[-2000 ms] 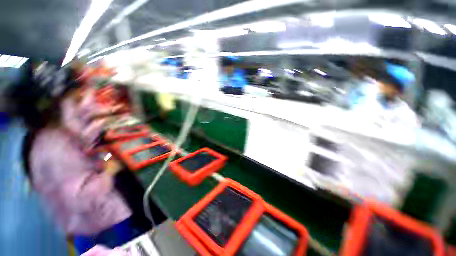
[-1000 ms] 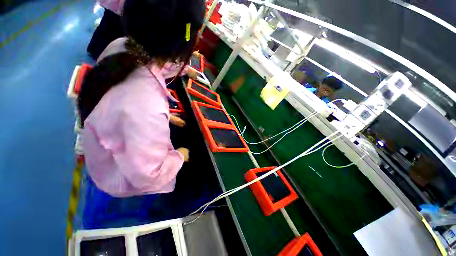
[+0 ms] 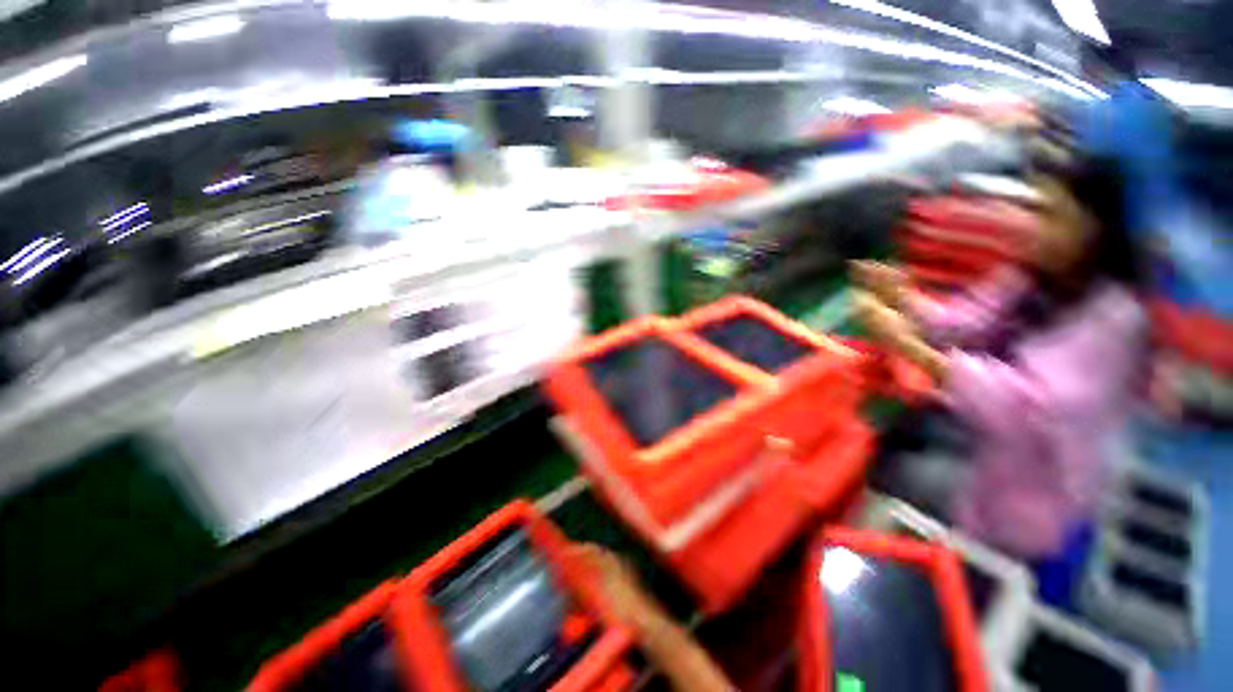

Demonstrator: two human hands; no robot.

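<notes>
A foam tray, orange-red, holds a tablet with a dark, reflecting screen (image 3: 498, 611) at the bottom centre. A second orange-red tray (image 3: 318, 652) with a dark tablet adjoins its left side, cut off by the lower edge. A blurred hand, apparently my right hand (image 3: 636, 608), reaches in from below along the right edge of the central tray. Its fingers look close to the rim; blur hides whether they grip. Another orange-red tray (image 3: 967, 635) with a dark tablet stands at the lower right, with a bright glare and a small green mark on the screen. My left hand is out of view.
A stack of orange-red trays (image 3: 730, 521) with two dark tablets on top rises right of centre. White trays (image 3: 1068, 662) are at the lower right. A person in a pink smock (image 3: 1048, 406) is beyond. White sheets (image 3: 325, 406) hang behind the dark green line.
The view has swung from the neighbouring person on the left to the tray stack and another person on the right. A blurred hand has come into view at the bottom.
</notes>
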